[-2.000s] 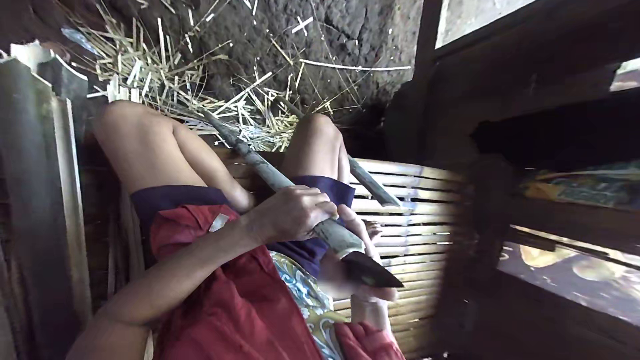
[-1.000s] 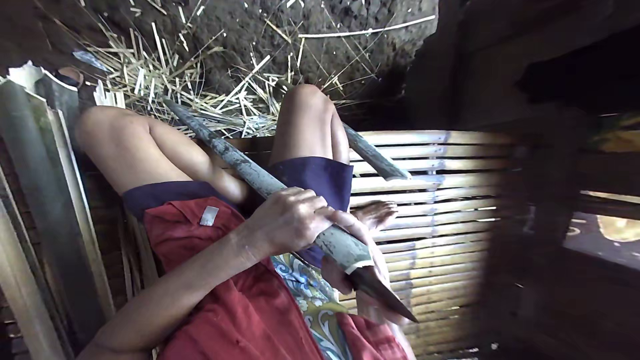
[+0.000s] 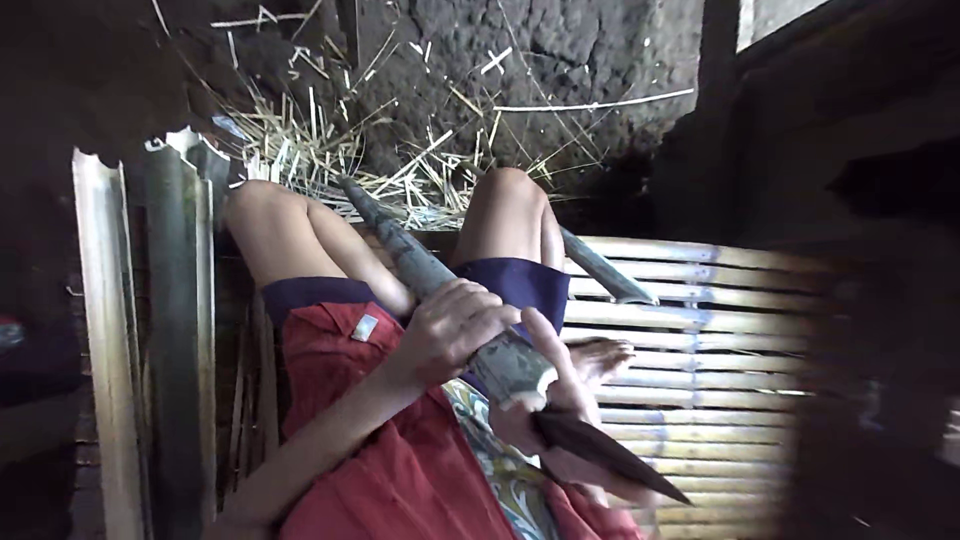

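A grey-green bamboo pole [image 3: 416, 262] lies slantwise over my lap, running from between my knees to a pale, jagged cut end by my right hand. My left hand [image 3: 457, 326] is closed around the pole a little above that end. At the cut end, my right hand [image 3: 566, 435] holds a dark, pointed tool [image 3: 607, 450] that looks like a knife; its tip points down and right. The fingers partly hide its grip, and its contact with the bamboo cannot be made out. One right-hand finger extends along the pole's side.
Split bamboo lengths [image 3: 176, 322] stand at the left. A shorter bamboo piece [image 3: 607, 274] rests on the slatted bamboo platform [image 3: 720, 360] beside my right leg. Thin bamboo strips and shavings [image 3: 420, 180] litter the earthen ground [image 3: 555, 45] beyond my knees. A dark post [image 3: 716, 135] rises at the right.
The dark tool's tip shows farther out from the pole's cut end than one second ago. My left hand has stayed on the pole. The view has shifted somewhat.
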